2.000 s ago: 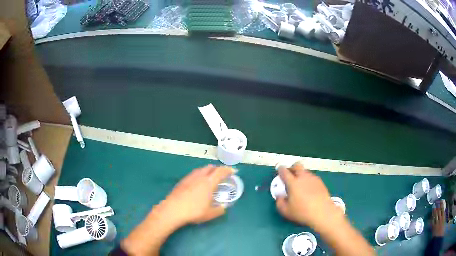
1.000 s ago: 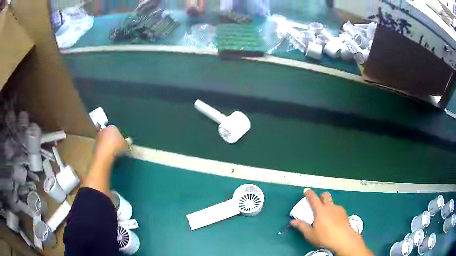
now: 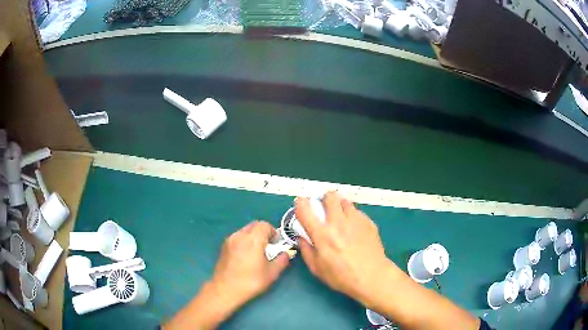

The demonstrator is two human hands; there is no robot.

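Observation:
My left hand (image 3: 250, 259) grips the handle of a white fan housing (image 3: 288, 225) above the green bench, front centre. The slotted grille shows inside the round head. My right hand (image 3: 342, 242) is shut on a white motor unit (image 3: 312, 218) and holds it at the mouth of the head. My fingers hide most of the unit, and I cannot tell how far in it sits. Another motor unit (image 3: 428, 263) with a dark wire stands to the right of my right hand. One more is partly hidden below my right forearm.
A carton (image 3: 76, 193) of white housings stands at left, with several housings (image 3: 117, 242) beside it. A fan (image 3: 206, 118) and a white handle lie on the dark green belt (image 3: 309, 122). Several motor units (image 3: 527, 256) stand at right. A second carton (image 3: 509, 58) is across the belt.
My left hand has come back from the belt's left edge to the housing. My right hand has brought the motor unit left to it. The fan on the belt has moved left.

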